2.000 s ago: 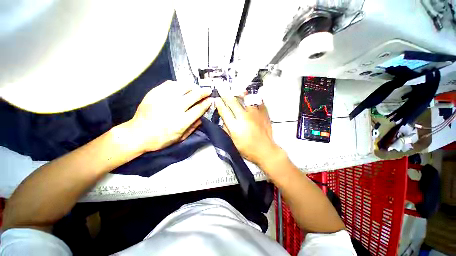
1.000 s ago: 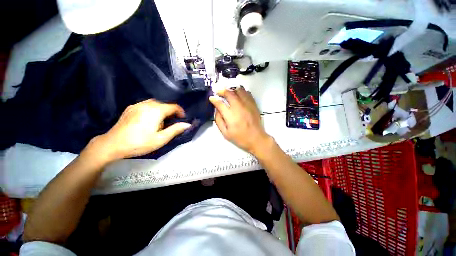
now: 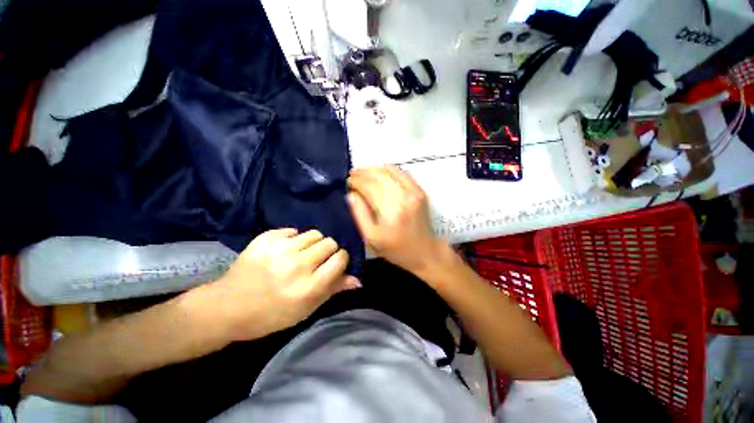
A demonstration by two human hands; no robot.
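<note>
The dark navy garment [image 3: 215, 157] lies spread left of and in front of the needle, its near edge reaching the table's front edge. My left hand [image 3: 293, 268] holds the near edge of the cloth with curled fingers. My right hand [image 3: 393, 211] holds the right edge of the same cloth between thumb and fingers, below the needle. The presser foot and needle [image 3: 331, 92] are at the cloth's upper right edge. A short pale mark or slit [image 3: 312, 168] shows on the navy panel. The fingertips are partly hidden by cloth.
The white machine head [image 3: 570, 33] carries dark fabric strips [image 3: 616, 83]. A smartphone [image 3: 493, 125] lies right of the needle, with black scissor loops [image 3: 411, 80] nearer it. A box of small parts [image 3: 661, 157] is at right. A red basket [image 3: 632, 289] stands below the table edge.
The cloth has come toward me and been spread flatter. Both hands have moved nearer the table's front edge, the left also rightward. The white disc at upper left has left the view.
</note>
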